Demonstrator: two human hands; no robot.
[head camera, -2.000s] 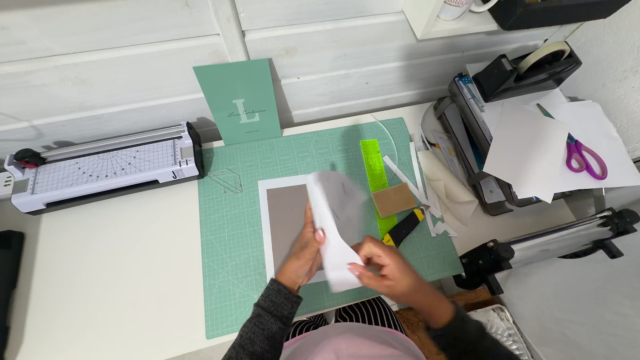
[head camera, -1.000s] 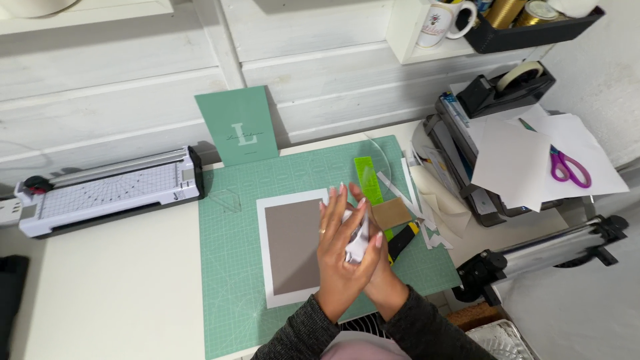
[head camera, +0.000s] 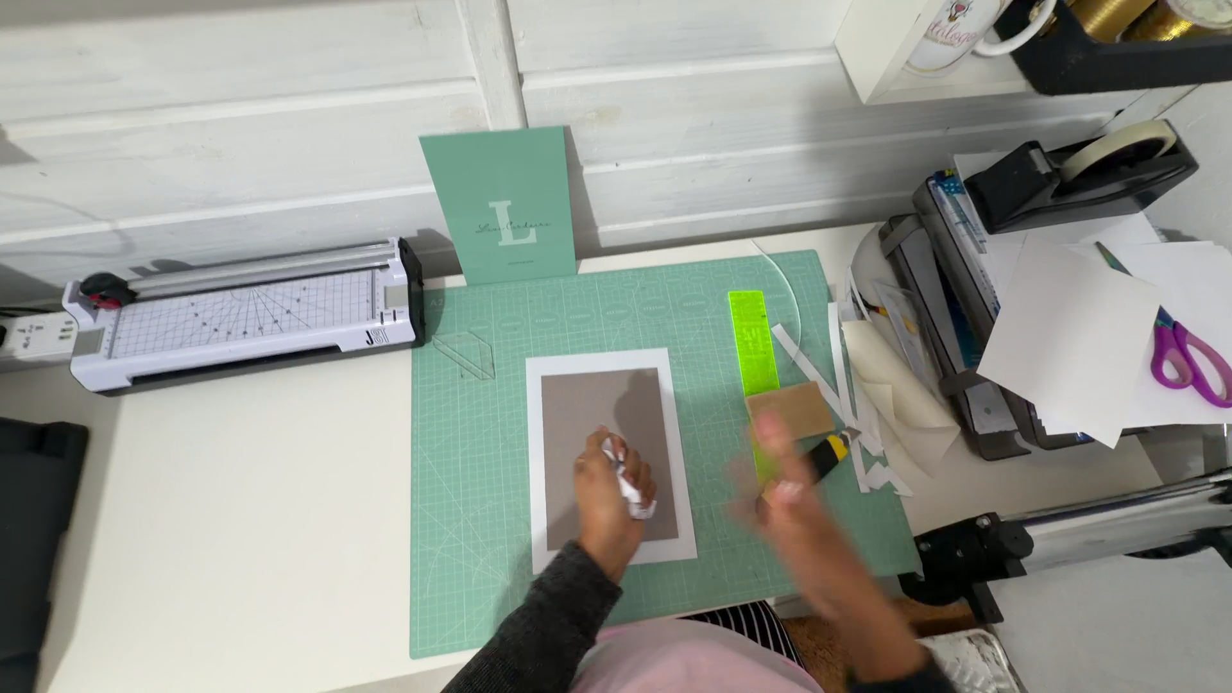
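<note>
My left hand (head camera: 611, 491) is closed around a crumpled piece of white paper (head camera: 632, 495), above a grey-brown board (head camera: 616, 414) framed by a white sheet (head camera: 681, 462). The sheet lies on a green cutting mat (head camera: 481, 539). My right hand (head camera: 784, 481) is motion-blurred, apart from the left, over the right part of the mat near a utility knife (head camera: 830, 454). Its fingers look spread and I see nothing held in it. Beside it are a small brown rectangular piece (head camera: 794, 411) and a neon green ruler (head camera: 754, 337). My right hand partly covers the ruler's lower end.
A paper trimmer (head camera: 250, 313) stands left of the mat. A green card (head camera: 510, 207) leans on the wall. White paper strips (head camera: 837, 361) lie at right, near papers (head camera: 1068, 327), purple-handled scissors (head camera: 1189, 361) and a tape dispenser (head camera: 1078, 178). A metal roller device (head camera: 1107, 520) is at lower right.
Two seconds ago both hands held a larger, loosely folded white paper; one second ago they pressed it together. Now it is crumpled in my left hand and my right hand has moved away to the right.
</note>
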